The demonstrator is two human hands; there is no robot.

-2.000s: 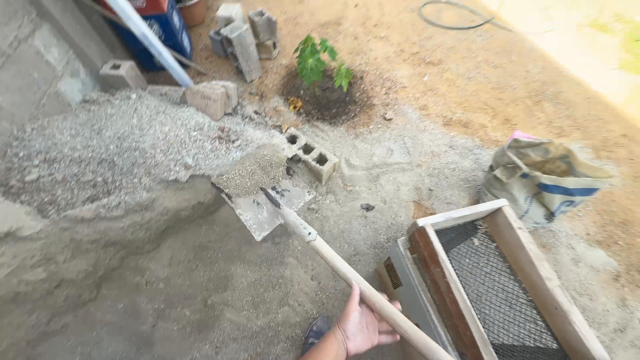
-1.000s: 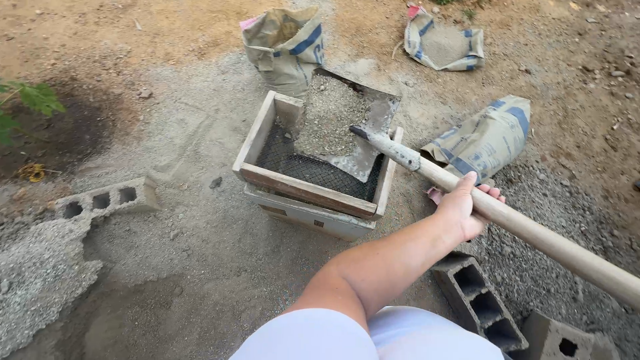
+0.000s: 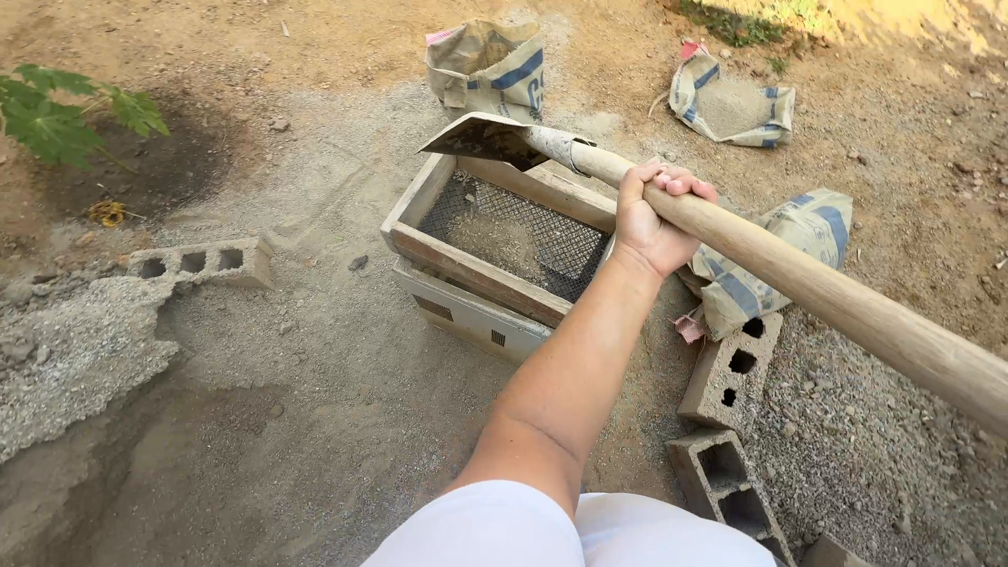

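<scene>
My left hand [image 3: 660,216] is closed around the wooden handle of a shovel [image 3: 795,268], not far behind its metal socket. The shovel's blade [image 3: 484,140] is tipped over above the far left edge of a wooden-framed mesh sieve [image 3: 472,272]. Sand and small gravel [image 3: 496,240] lie on the black mesh. Under the sieve sits a pale box-like container [image 3: 472,319] with small vent slots. The handle runs out of view at the right edge, and my right hand is not visible.
Bags stand or lie beyond the sieve [image 3: 516,75], at the back right [image 3: 736,106] and right [image 3: 787,244]. Concrete blocks lie at left [image 3: 256,264] and right [image 3: 701,378], [image 3: 697,465]. A gravel heap [image 3: 79,339] and a green plant [image 3: 55,110] are at left.
The shovel, carried from the heap and held loaded over the sieve a second ago, has turned over; its gravel now lies on the mesh. The view has swung to the right since the first frame.
</scene>
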